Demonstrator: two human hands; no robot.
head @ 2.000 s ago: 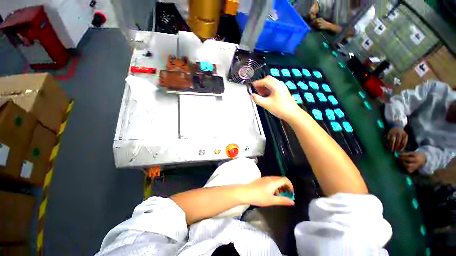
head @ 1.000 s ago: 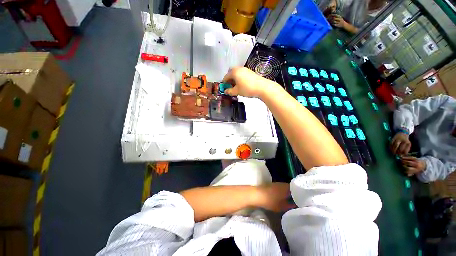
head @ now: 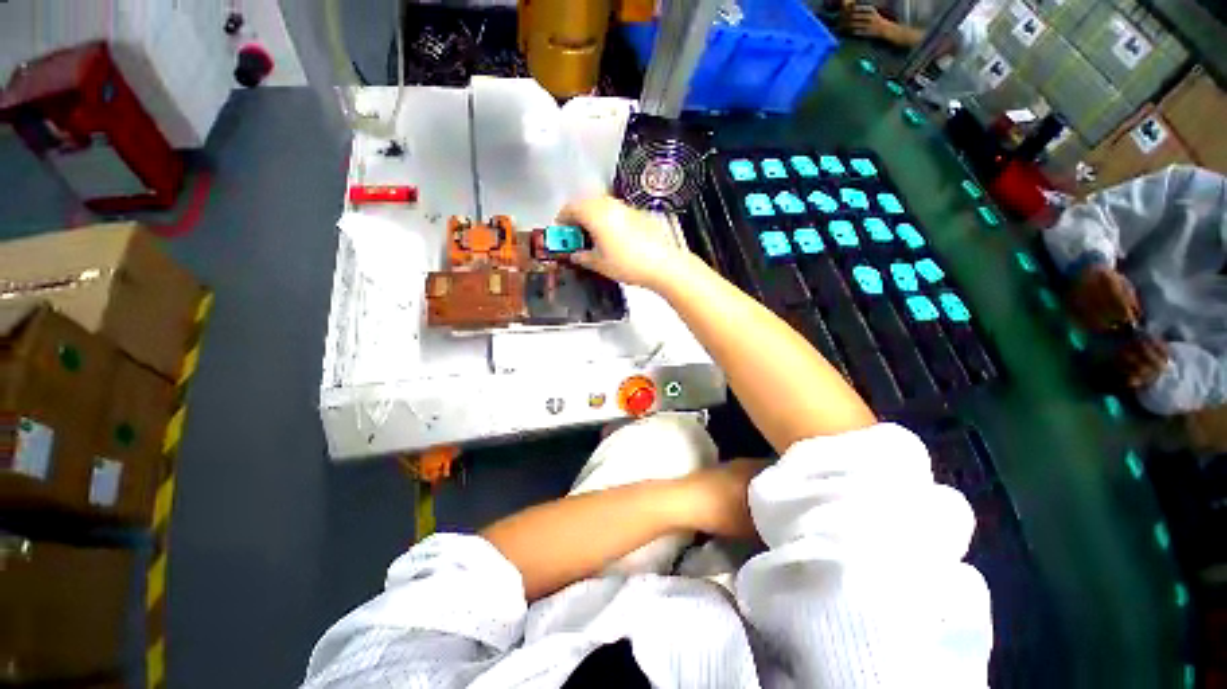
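The copper-brown fixture (head: pixel 475 299) with its dark right block sits on the white machine base (head: pixel 404 404). A turquoise housing (head: pixel 563 240) lies at the back right of the fixture, beside an orange piece (head: pixel 482 242). My right hand (head: pixel 612 242) reaches over the fixture from the right, its index finger and thumb around the housing's right side; the fingertips are partly hidden. My left hand (head: pixel 731 498) is at my lap; its fingers are hidden behind my right sleeve, so what it holds does not show.
A black tray (head: pixel 841 316) with rows of turquoise housings lies right of the machine, on the green conveyor (head: pixel 1076 498). A round black fan (head: pixel 662 175) and blue bin (head: pixel 754 61) stand behind. The orange-red knob (head: pixel 637 394) is at the machine's front. A coworker's hands (head: pixel 1128 330) are far right.
My right hand has moved from beside the fan to the housing at the fixture. My left fingers, seen earlier with a turquoise part, are now behind my right sleeve. The camera view has shifted.
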